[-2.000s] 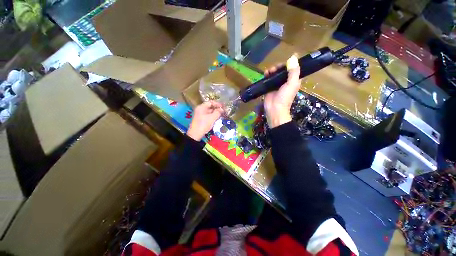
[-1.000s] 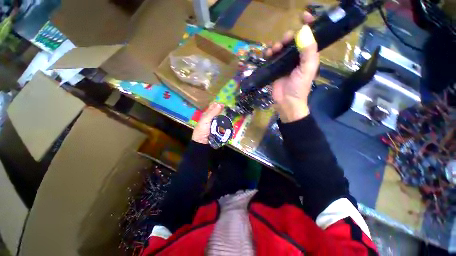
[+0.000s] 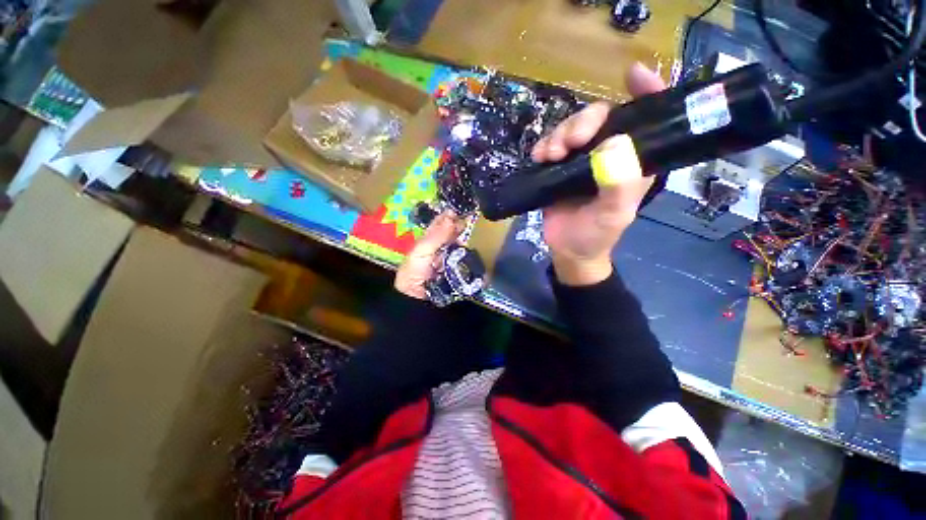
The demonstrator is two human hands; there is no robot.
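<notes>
My left hand holds a motor unit, round and black with a silvery part, just off the bench's front edge. My right hand is closed around a thick black electric screwdriver with a pale label; a yellow band is on one digit. The screwdriver's front end points left, above and to the right of the motor unit; its bit cannot be made out. A heap of dark glossy parts lies behind the screwdriver's front end.
A shallow carton with a bag of small parts stands on the cartoon-print sheet. The light grey-white feeder and a heap of wired assemblies are at right. A large open carton is at left, a clear bag lower right.
The view has swung to the right. The left hand, at first over the cartoon-print sheet, is now at the bench's edge with the motor unit. The right hand keeps the screwdriver, now tilted flatter.
</notes>
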